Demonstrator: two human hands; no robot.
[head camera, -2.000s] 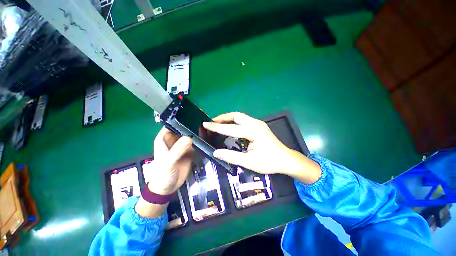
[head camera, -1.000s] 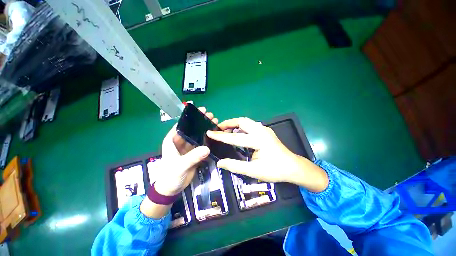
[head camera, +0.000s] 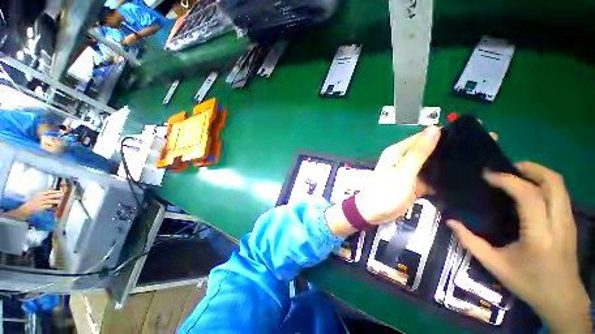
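A phone assembly (head camera: 473, 173), its dark glossy face towards me, is held between my hands, with a small red tab at its top left corner. My left hand (head camera: 398, 179), with a dark red wristband, grips its left edge. My right hand (head camera: 538, 222) has its fingers on the face and thumb near the lower left edge. Below the hands, a black tray (head camera: 355, 274) holds several screens with pale backs, such as this screen (head camera: 406, 244). The underside of the held phone is hidden.
Several phone middle frames lie along the green bench, one at the right (head camera: 484, 70) and one further left (head camera: 341, 70). A pale metal post (head camera: 411, 62) stands in front. An orange fixture (head camera: 192, 136) is at left. People in blue smocks sit beyond a grey machine (head camera: 104, 228).
The view has swung left, so the bench things appear further right and people at the left show. The phone stays in my hands, its dark face now turned more towards me.
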